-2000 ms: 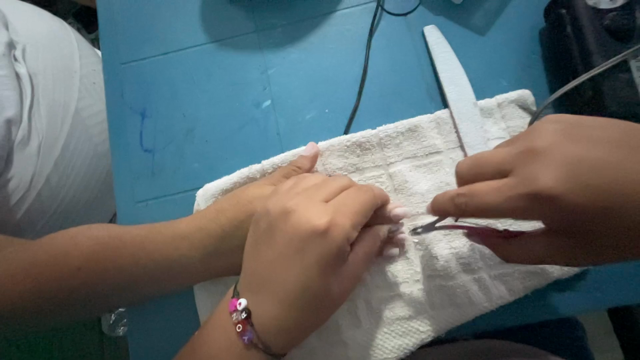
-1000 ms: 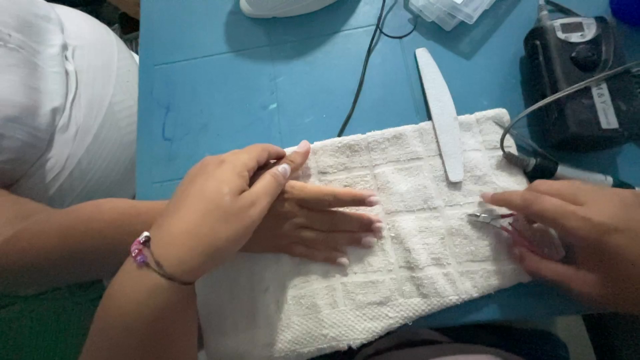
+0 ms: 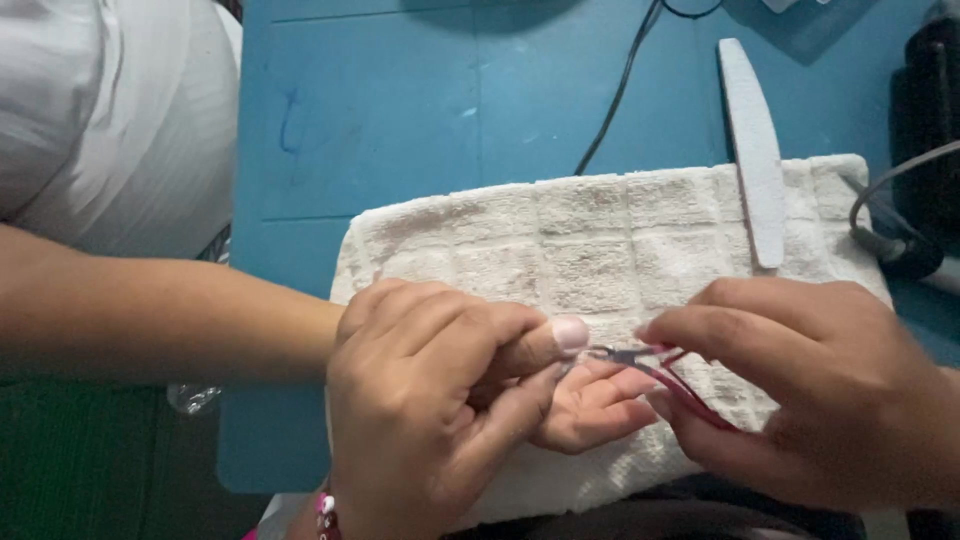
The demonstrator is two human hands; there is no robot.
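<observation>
My left hand (image 3: 431, 405), with a beaded bracelet (image 3: 326, 516) at its wrist, is closed around the thumb of another person's hand (image 3: 600, 405). That hand lies palm up over a folded white towel (image 3: 585, 247), its fingers pointing right. In my right hand (image 3: 810, 375) are cuticle nippers (image 3: 694, 397) with reddish-pink handles. Their metal tip is beside the held thumb's nail; whether the jaws touch it is unclear. A light grey nail file (image 3: 756, 157) lies across the towel's upper right edge.
A blue table (image 3: 375, 112) carries the towel. Behind it runs a black cable (image 3: 622, 97). At the right stand a dark device (image 3: 930, 127) and a dark corded tool (image 3: 900, 251). The other person's forearm (image 3: 165, 319) comes in from the left.
One second ago the other hand lay palm down with fingers spread and my right hand held the nippers apart from it. Now that hand is turned over, and the nippers are at its thumb.
</observation>
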